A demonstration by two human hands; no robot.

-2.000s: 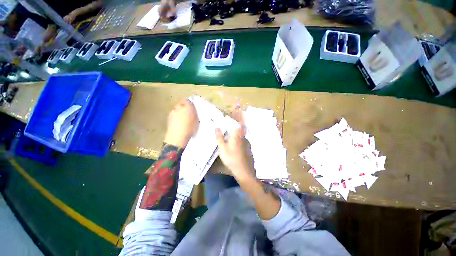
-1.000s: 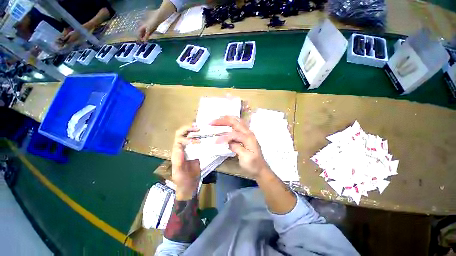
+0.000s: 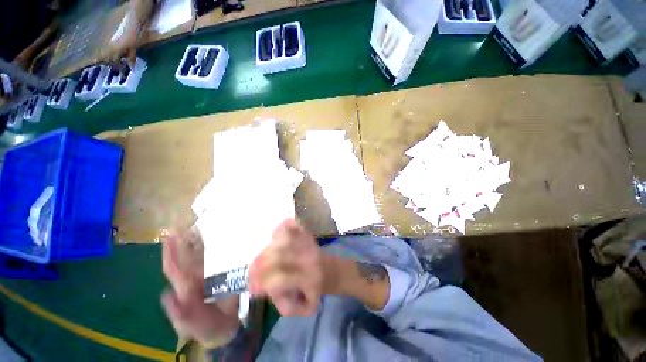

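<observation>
A white carton (image 3: 244, 223) with a black lettered band at its near end lies in front of me, over the near part of a white carton stack (image 3: 246, 147). My right hand (image 3: 289, 269) is closed at its near right edge. My left hand (image 3: 198, 290) is blurred beside its near left corner; whether it grips the carton cannot be told. Right of the stack lies a pile of plain white papers (image 3: 336, 177). Further right is a loose heap of small white pieces with red marks (image 3: 453, 177).
A blue crate (image 3: 88, 194) with white papers stands at the left bench end. Beyond the cardboard-covered bench (image 3: 552, 148), a green conveyor (image 3: 333, 60) carries white trays (image 3: 281, 47) with black items and standing open cartons (image 3: 398, 42). A person's arm shows at far left.
The view has shifted, so the bench things sit further left. The white piece in my hands now shows as a longer carton with its black band towards me. My hands are nearer my body.
</observation>
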